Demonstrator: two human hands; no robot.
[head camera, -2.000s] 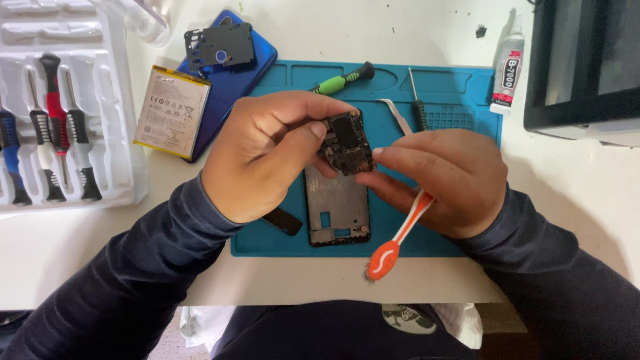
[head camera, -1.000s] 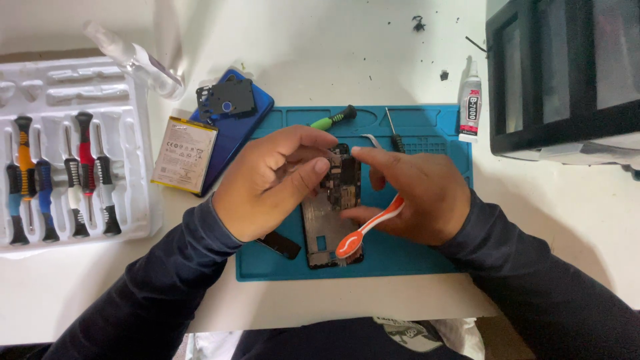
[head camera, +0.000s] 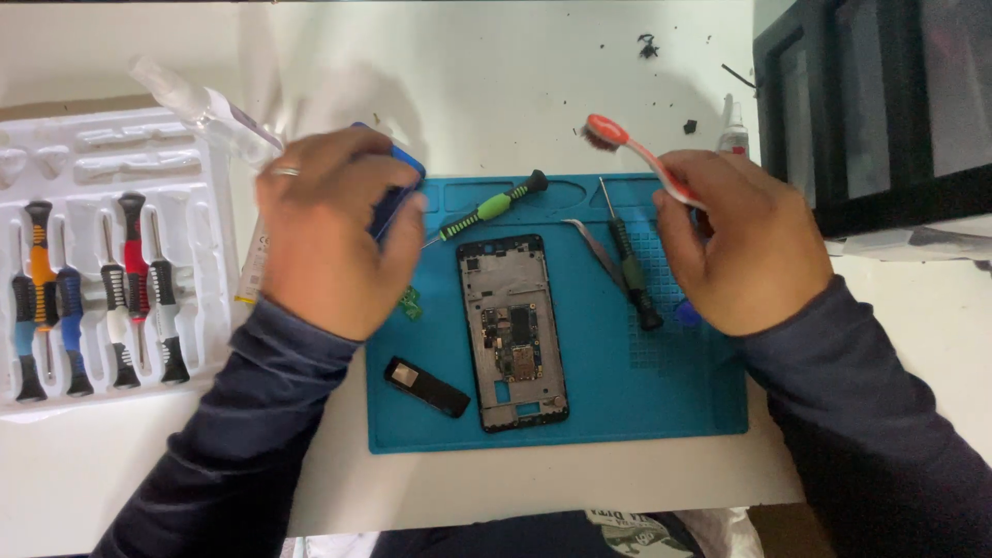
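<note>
My right hand (head camera: 744, 232) holds an orange-and-white toothbrush (head camera: 607, 133), its bristles pointing down over the white table beyond the mat. My left hand (head camera: 333, 225), blurred, is over the blue phone back (head camera: 399, 182) and partly covers it; whether it grips anything cannot be seen. A phone's mid-frame (head camera: 511, 271) lies on the blue repair mat (head camera: 604, 403), with a circuit board (head camera: 513, 341) resting on its lower half. Left of the frame are a black phone part (head camera: 426, 386) and a small green board (head camera: 410, 303). Tweezers (head camera: 593, 248) and a dark green screwdriver (head camera: 629, 260) lie right of it.
A green screwdriver (head camera: 494, 206) crosses the mat's upper part. At left, a white plastic tray (head camera: 213, 310) holds several screwdrivers, with a clear bottle (head camera: 205, 112) by its corner. A battery (head camera: 252, 267) is partly hidden. A glue tube (head camera: 732, 132) lies beside a black-framed container (head camera: 837, 101).
The circuit board has left my hands and lies on the mid-frame. My hands have moved apart, the left toward the blue phone back, the right to the right with the toothbrush raised.
</note>
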